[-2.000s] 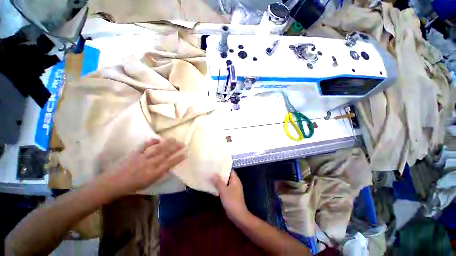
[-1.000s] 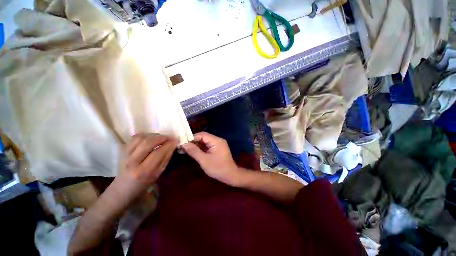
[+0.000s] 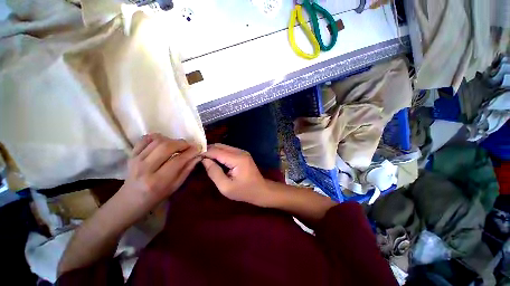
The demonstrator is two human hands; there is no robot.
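Note:
A large beige cloth panel (image 3: 67, 106) covers the left of the white machine table and hangs over its front edge. My left hand (image 3: 159, 162) holds the cloth's lower right corner, with its fingers bent over it. My right hand (image 3: 232, 170) pinches the same corner between thumb and fingers, and its fingertips meet those of my left hand. The fingers hide the corner itself. The needle area is not clearly in view.
Scissors with yellow and green handles (image 3: 303, 32) lie on the white table (image 3: 240, 67). A grey measuring strip (image 3: 302, 79) runs along its front edge. A blue crate (image 3: 322, 180) with beige pieces stands right of my lap. Dark green and brown cloth (image 3: 453, 190) is heaped at the right.
My hands have come off the spread cloth and now meet at its corner near my lap. The view has tilted down, so the machine head has left the picture. In the last second the hands barely moved.

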